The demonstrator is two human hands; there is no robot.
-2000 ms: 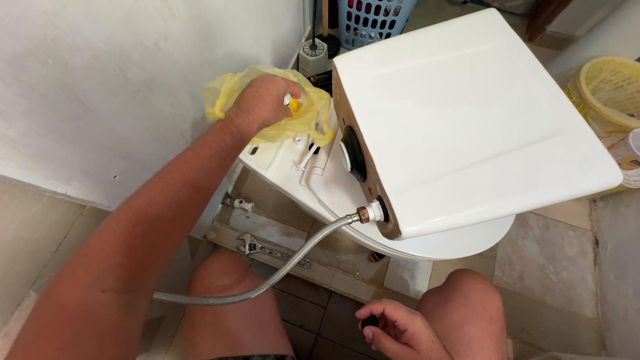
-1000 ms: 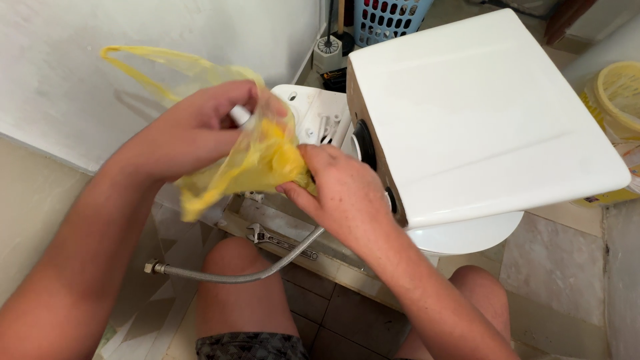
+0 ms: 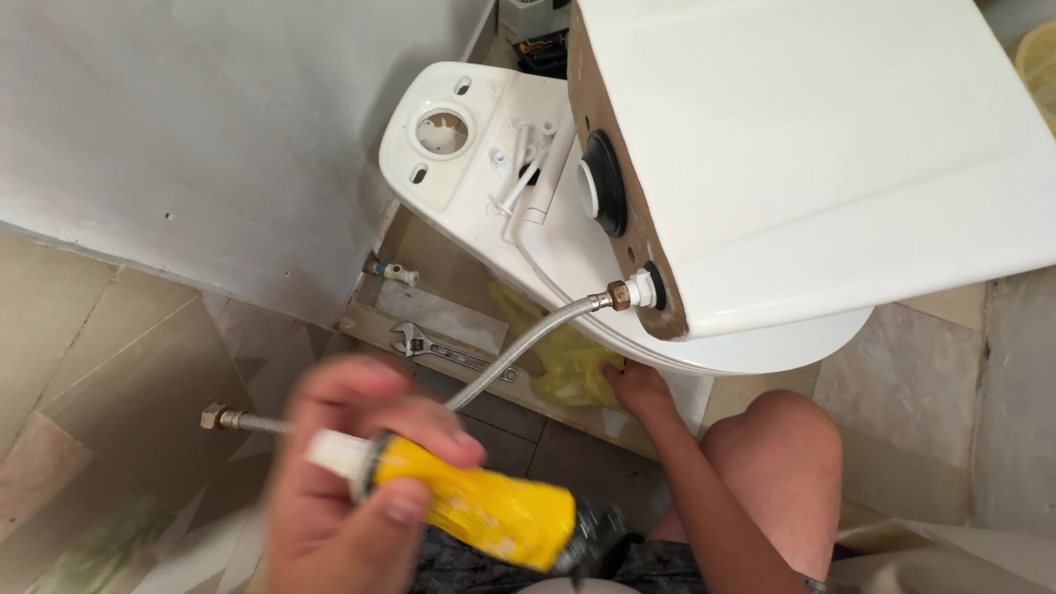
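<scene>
My left hand, partly blurred, grips a yellow tube with a white cap, held close to the camera. Lower right of the toilet bowl, my right hand reaches down with its fingers on a yellow plastic bag. A white ceramic toilet tank lies on its side over the toilet, its brown underside and black rubber gasket facing left. From the tank's inlet a braided metal hose runs down left behind my left hand to its loose hex nut.
An adjustable wrench lies on the ledge beside the toilet. Left of it a small valve sticks out near the wall. White plastic parts rest on the toilet. A yellow basket stands at the far right.
The yellow tube is now out in my left hand. A second ago both hands held the yellow bag above the toilet; now the bag is low beside the bowl at my right hand.
</scene>
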